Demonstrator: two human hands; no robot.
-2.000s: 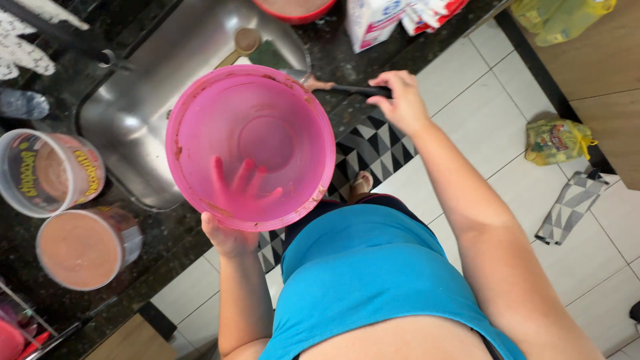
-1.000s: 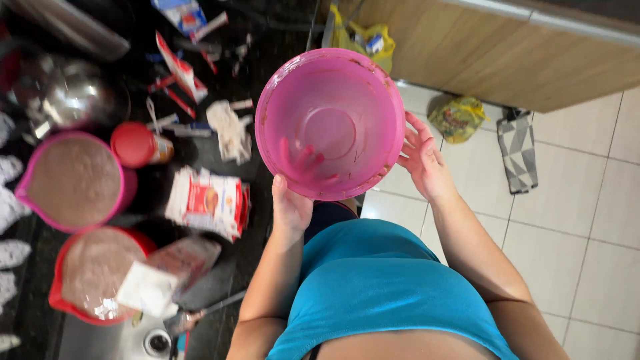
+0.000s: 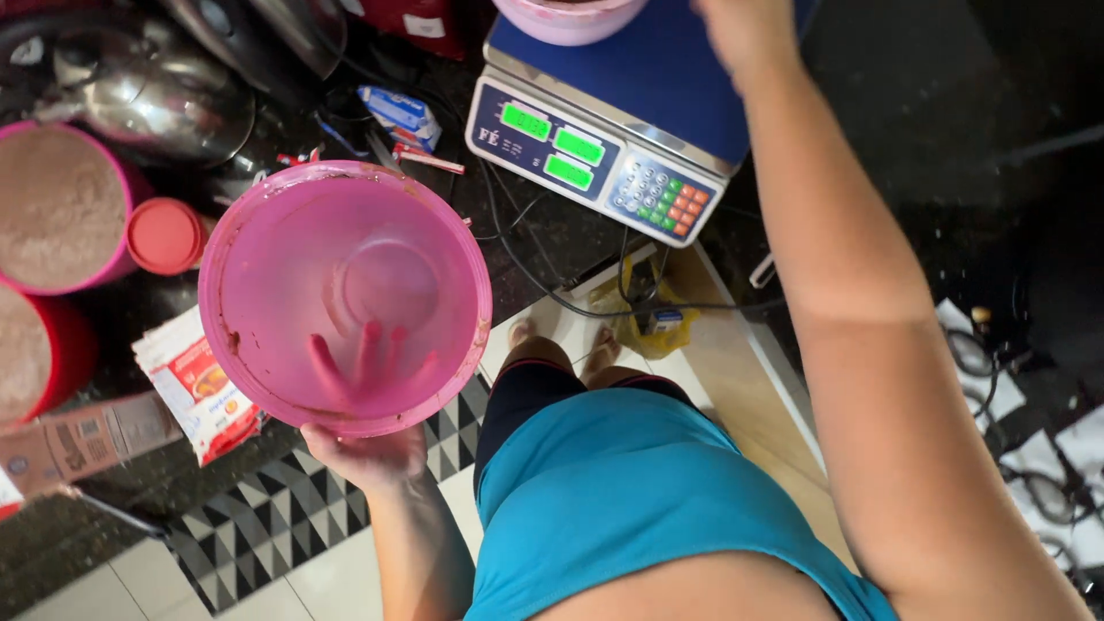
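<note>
A pink translucent plastic bowl (image 3: 276, 259) with brown smears on its rim rests on my left hand (image 3: 371, 448), whose fingers show through it from beneath. My right arm reaches up past a digital countertop scale (image 3: 595, 155) with lit green displays. At the top edge my right hand (image 3: 746, 34) is partly cut off, beside a second, pale pink bowl (image 3: 573, 21) on the scale's blue platform. That bowl has something brown inside. Whether the right hand touches anything cannot be seen.
On the left of the dark counter stand a pink container (image 3: 125, 203) and a red container (image 3: 65, 354) of brown mixture, a red-lidded jar (image 3: 166, 235), packets (image 3: 203, 379) and a metal pot (image 3: 164, 99). A black cable (image 3: 552, 297) runs below the scale. A yellow bag (image 3: 660, 332) lies lower down.
The right hand has left the pink bowl's side and reached up by the scale, which has come into view as the view swung. The left hand still carries the bowl.
</note>
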